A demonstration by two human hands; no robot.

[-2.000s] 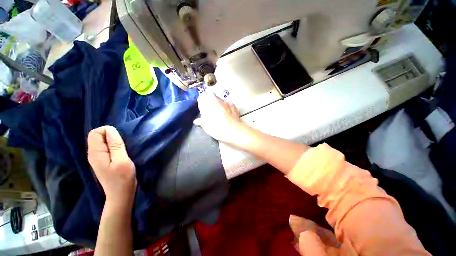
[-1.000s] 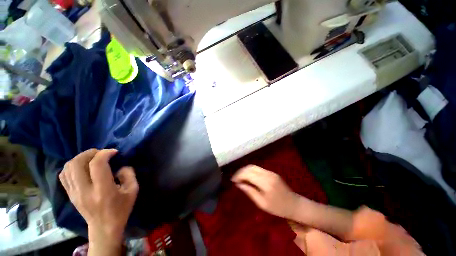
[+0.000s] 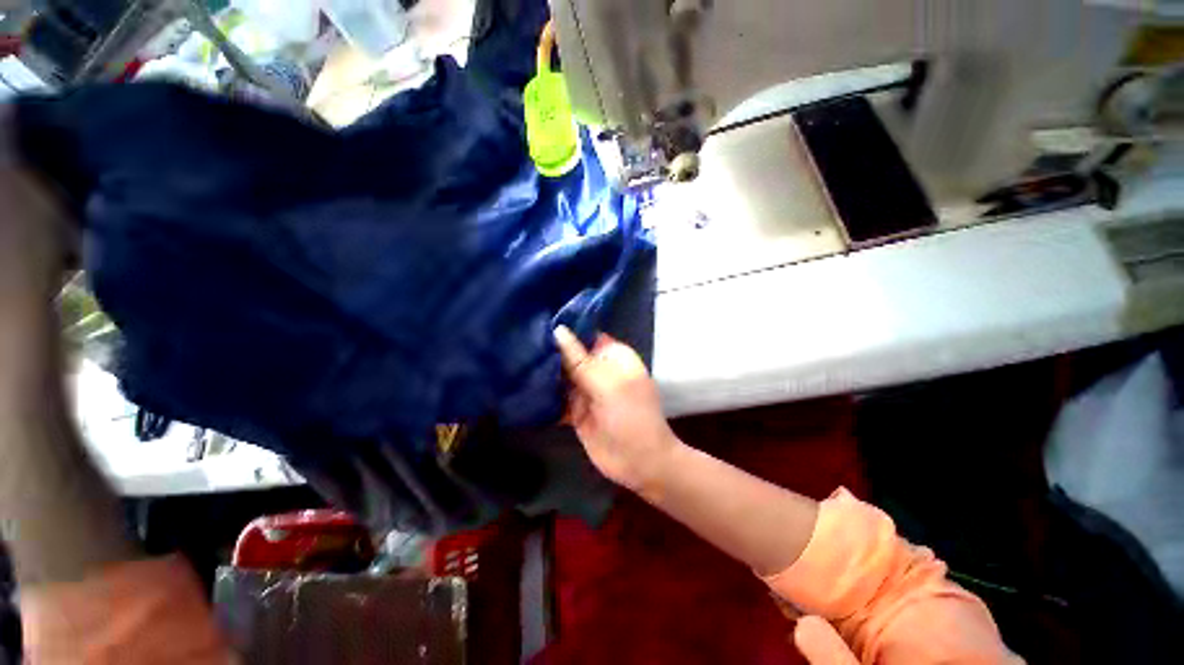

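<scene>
Navy fabric (image 3: 325, 247) is bunched and spread across the left side, running to the brightly lit needle area (image 3: 639, 182) of the sewing machine (image 3: 792, 46). Grey cloth (image 3: 565, 474) shows below it, with a small yellow-edged badge (image 3: 449, 437). My right hand (image 3: 617, 403) pinches the navy fabric's near edge, thumb on top, in front of the needle; its other fingers are partly hidden. My left hand (image 3: 33, 208) is blurred and cut off by the left edge; the raised navy fabric reaches into it, its fingers unclear.
A neon tag (image 3: 551, 124) hangs left of the needle. A black phone (image 3: 863, 172) and dark small tools (image 3: 1052, 190) lie on the machine bed. Dark red cloth (image 3: 727, 572) covers the lap area. A brown box (image 3: 340, 617) stands below; pale cloth (image 3: 1123, 422) is at right.
My right hand has come up from the lap area and taken hold of the navy fabric. My left hand has swung to the far left, and the navy fabric is raised and spread that way. The view has shifted.
</scene>
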